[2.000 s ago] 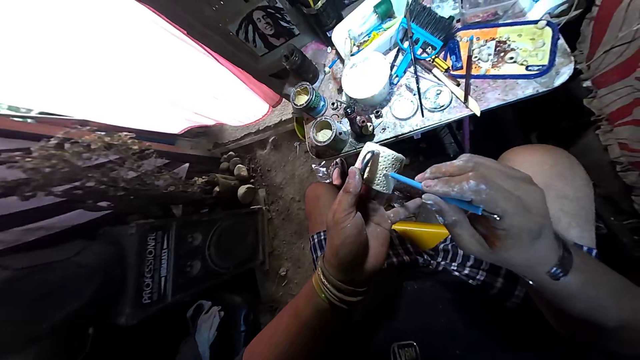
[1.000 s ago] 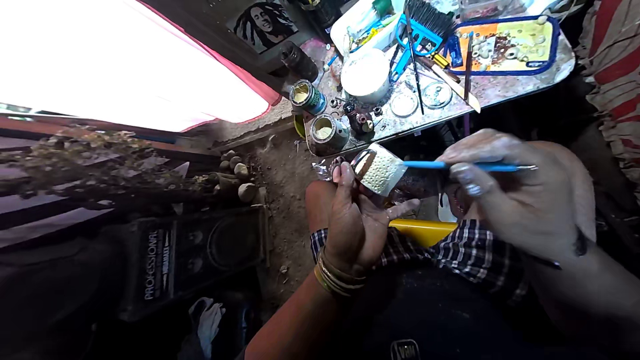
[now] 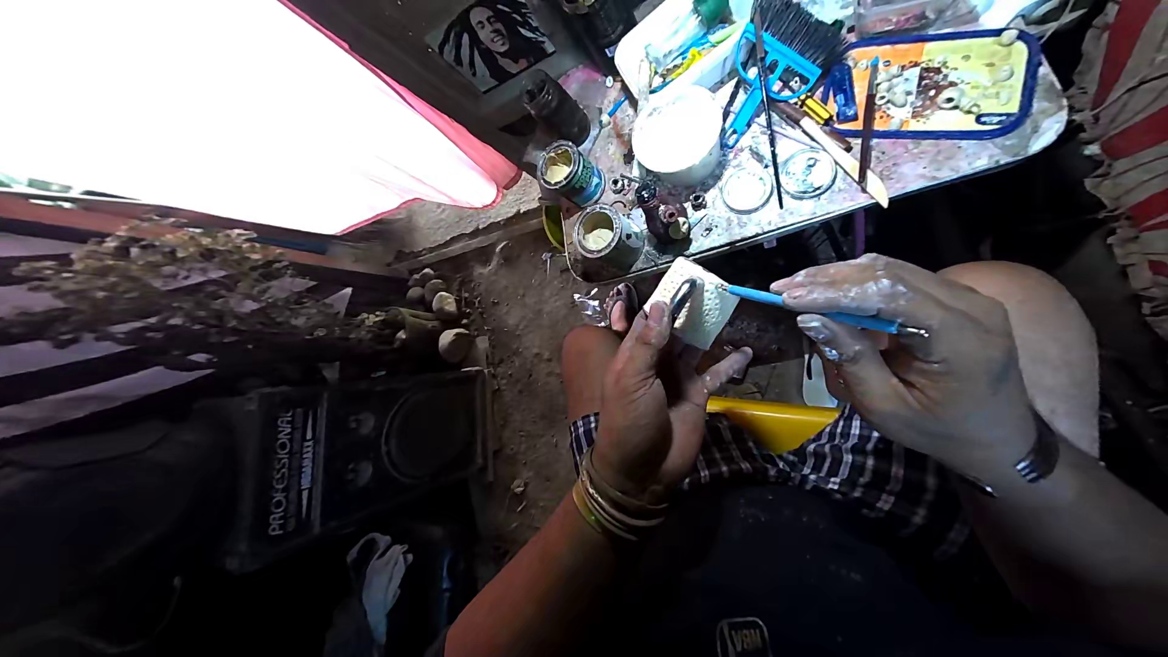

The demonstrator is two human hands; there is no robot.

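My left hand point(image 3: 652, 392) grips a small cream-coloured piece with a bumpy, textured surface point(image 3: 703, 315), its thumb near a dark curved mark or part on the piece. In my right hand point(image 3: 903, 338) is a thin blue-handled tool point(image 3: 821, 310) with a small metal ball tip at its rear end. The tool's front end meets or nearly meets the upper right edge of the piece; contact cannot be told. Whitish residue covers the fingers of my right hand.
Beyond my hands stands a stained table point(image 3: 949, 169) with open paint cans point(image 3: 602, 239), a white tub point(image 3: 677, 132), a blue-handled brush point(image 3: 785, 64) and a blue-rimmed tray point(image 3: 995, 132). A black speaker point(image 3: 365, 465) lies at left. A yellow object point(image 3: 776, 422) is between my legs.
My left hand has turned the cream piece, which showed a wide brown area a second ago. My right hand still holds the blue tool, now tilted differently with its rear end lower.
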